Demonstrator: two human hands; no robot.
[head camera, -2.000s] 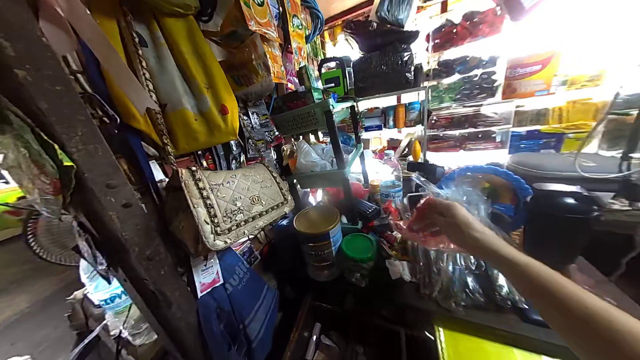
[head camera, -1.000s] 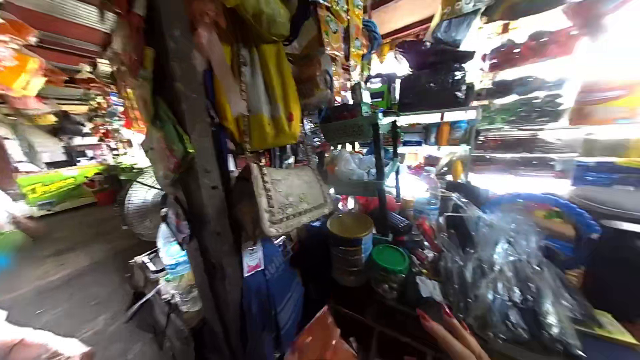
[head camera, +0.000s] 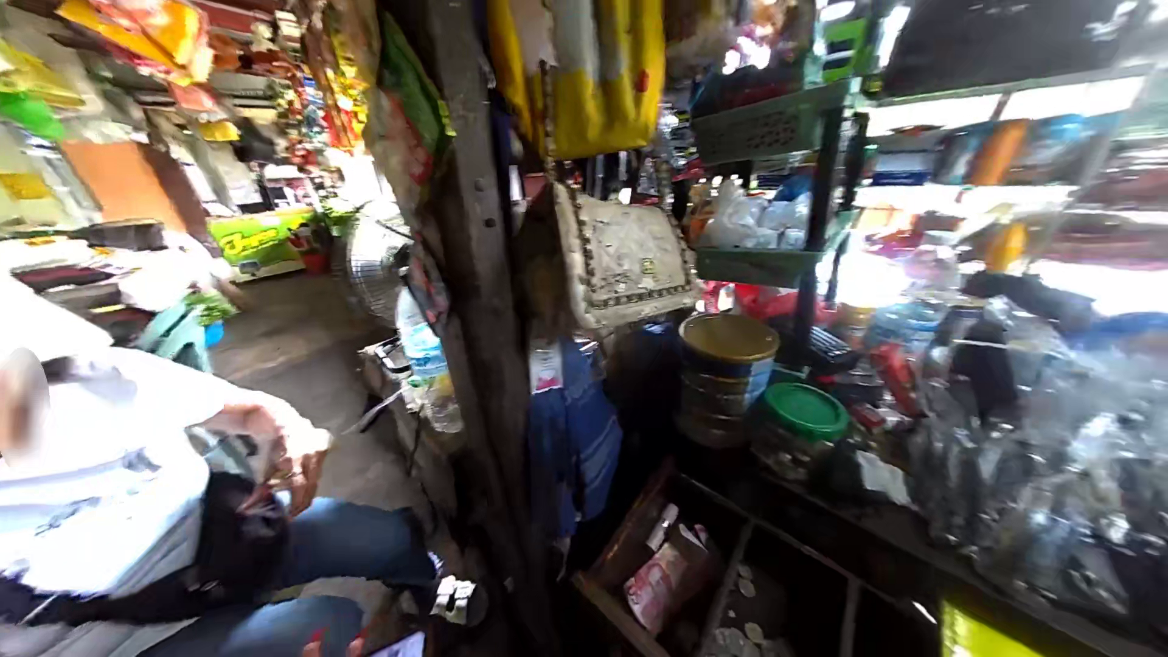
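Note:
At the bottom edge, only red-nailed fingertips show, probably of my left hand (head camera: 335, 644), beside a pale, bright-faced flat object (head camera: 401, 646); whether they touch it I cannot tell. My right hand is out of the frame. To the right of the fingertips lies a wooden drawer (head camera: 620, 610) with compartments. Reddish paper, likely banknotes (head camera: 659, 580), lies in one compartment and coins (head camera: 753, 631) in another. Behind it stand a ribbed metal can (head camera: 716, 392) and a jar with a green lid (head camera: 807, 411). Clear plastic packets (head camera: 1049, 456) are heaped at the right.
A seated person (head camera: 119, 465) in a white top and jeans is at the left. A dark post (head camera: 479, 301) rises between that person and the drawer. A pale quilted handbag (head camera: 634, 260) and a blue bag (head camera: 575, 438) hang by it. A plastic rack (head camera: 776, 260) stands behind.
The view has swung left, bringing the seated person and more of the drawer into sight. My right hand, earlier over the packets and then low near the jar, has left the frame.

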